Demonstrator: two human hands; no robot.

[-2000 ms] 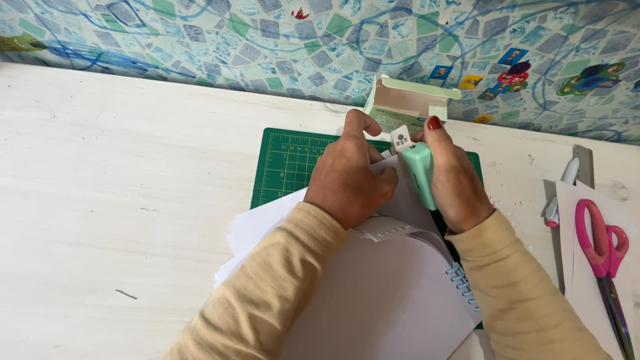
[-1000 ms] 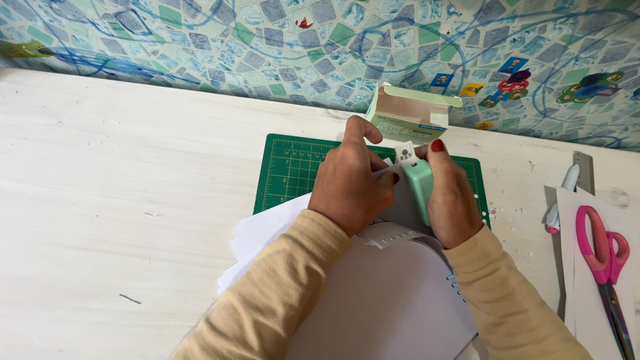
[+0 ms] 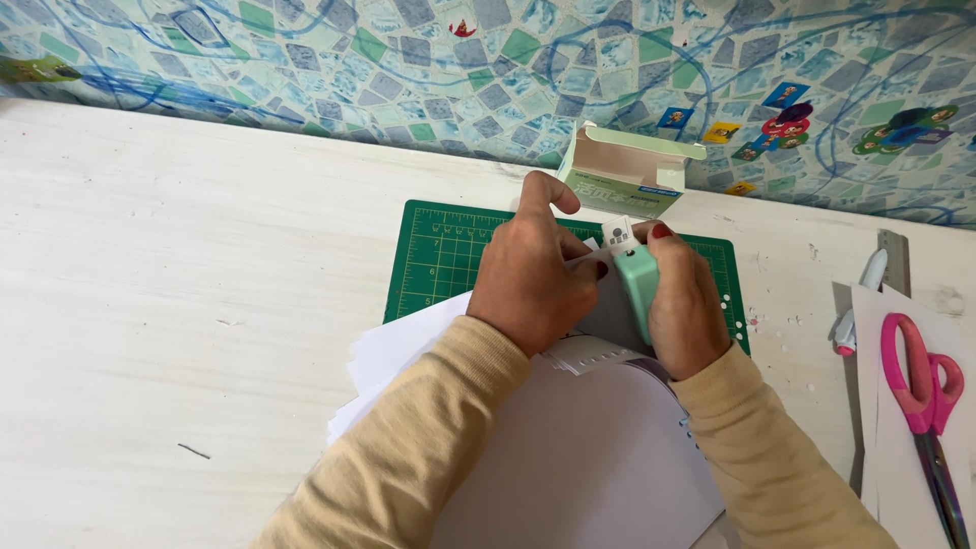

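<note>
Over a green cutting mat (image 3: 435,267), my right hand (image 3: 682,297) is closed around a mint-green hole punch (image 3: 639,286) with a white end piece. Beside it, my left hand (image 3: 537,267) pinches a sheet of paper (image 3: 606,301) between thumb and fingers, with the sheet's edge at the punch. A strip with a row of punched holes (image 3: 602,354) curls up below the hands. Under my forearms lies a stack of white paper (image 3: 579,450) with light blue binding rings (image 3: 688,429) along its right edge. The punch's jaws are partly hidden by my fingers.
An opened light green cardboard box (image 3: 625,179) stands behind the mat against the mosaic-patterned wall. At right lie pink-handled scissors (image 3: 919,381) on white paper, a marker (image 3: 862,305) and a metal ruler (image 3: 894,263). Small paper dots (image 3: 738,325) are scattered near the mat's right edge.
Both hands stay at the same place by the punch, with only slight shifts. The curled sheets beneath have moved a little, and less of the binding rings shows than two seconds ago.
</note>
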